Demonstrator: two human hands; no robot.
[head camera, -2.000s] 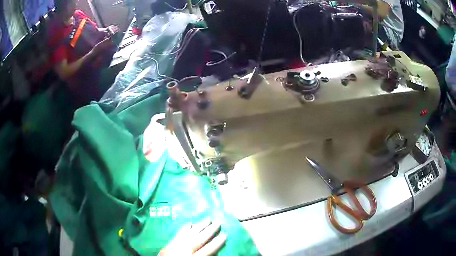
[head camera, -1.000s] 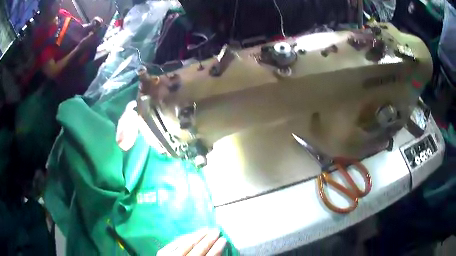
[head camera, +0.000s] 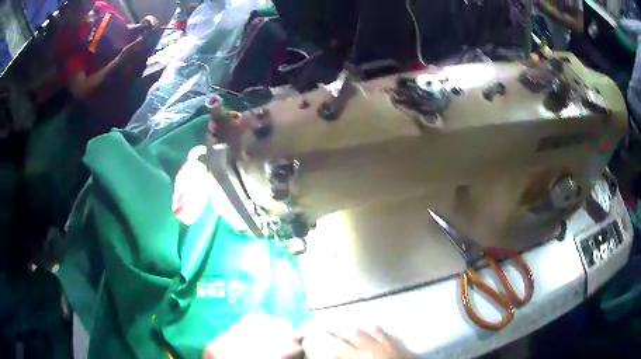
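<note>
The green garment panel (head camera: 133, 231) lies bunched at the left and flatter under the needle area, with a small white print on it. The presser foot (head camera: 295, 244) is brightly lit at the left end of the sewing machine head (head camera: 393, 154). My left hand (head camera: 254, 339) is on the cloth at the bottom edge. My right hand (head camera: 357, 343) is just right of it, at the cloth's right edge on the machine bed (head camera: 429, 319). Both hands are overexposed, blurred and cut off by the picture's edge, so their grip is unclear.
Scissors with orange-brown handles (head camera: 497, 287) lie on the bed right of the needle. A white needle lamp (head camera: 191, 188) is left of the head. A control panel (head camera: 601, 244) is at the right. Clear plastic (head camera: 184, 84) and a person in red (head camera: 91, 66) are behind left.
My right hand has come into view at the bottom, beside my left hand. My left hand sits slightly lower and further left. The view has shifted; the scissors stay on the bed.
</note>
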